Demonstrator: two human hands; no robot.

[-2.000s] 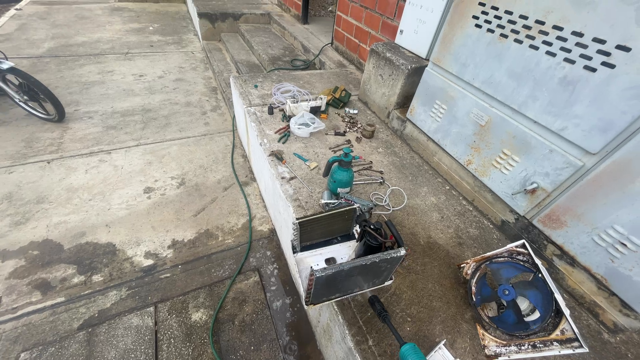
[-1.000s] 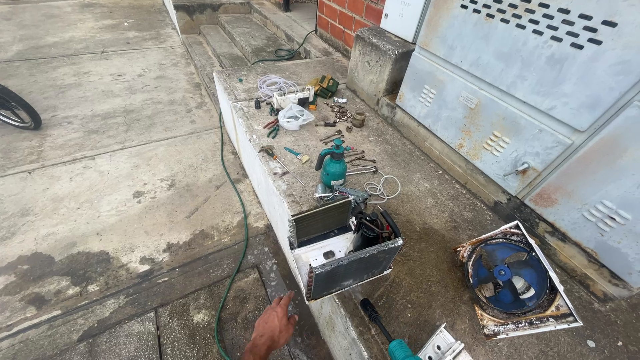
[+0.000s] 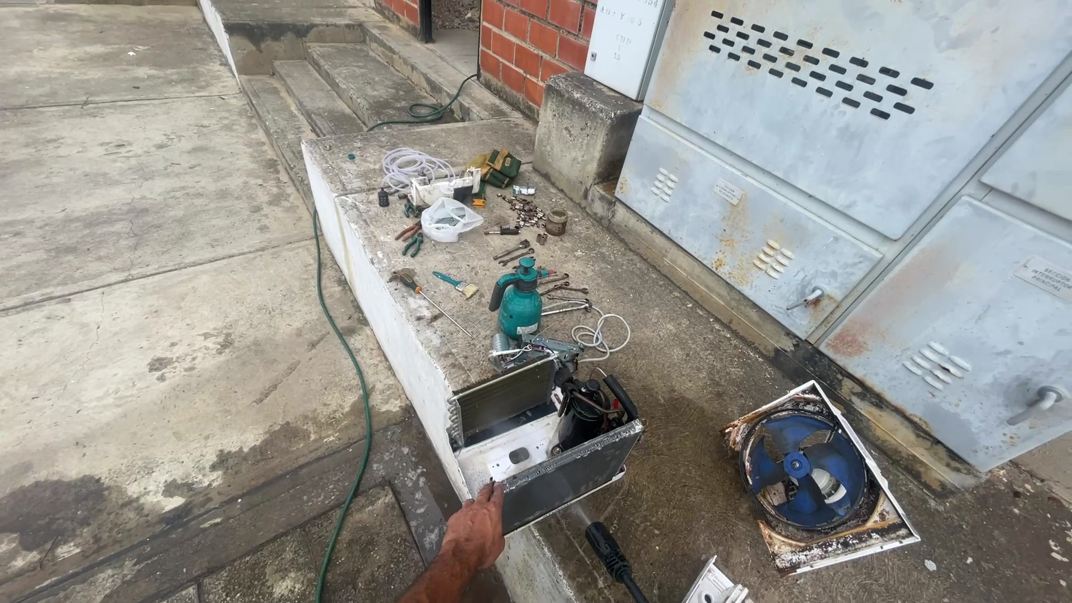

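My left hand (image 3: 476, 529) reaches up from the bottom centre, its fingertips at the near left corner of a finned coil (image 3: 569, 477) on an opened air-conditioner chassis (image 3: 515, 444). A black compressor (image 3: 579, 414) stands inside the chassis, and a second coil (image 3: 507, 398) rises at its far side. My right hand is not in view. The black nozzle of a spray lance (image 3: 611, 548) points up at the coil from the bottom edge, with a faint mist at its tip. What holds the lance is hidden below the frame. A teal pump sprayer (image 3: 519, 301) stands behind the chassis.
Screwdriver (image 3: 431, 301), paintbrush (image 3: 456, 285), wrenches (image 3: 515, 251), pliers (image 3: 410, 239) and a plastic bag (image 3: 450, 219) lie along the concrete ledge. A blue fan in a rusty frame (image 3: 796, 465) lies right. Green hose (image 3: 366, 402) runs down the left; metal cabinets (image 3: 754, 218) line the right.
My left hand has come into view and moved up to the coil's corner. Mist now shows at the lance tip, where none was plain before.
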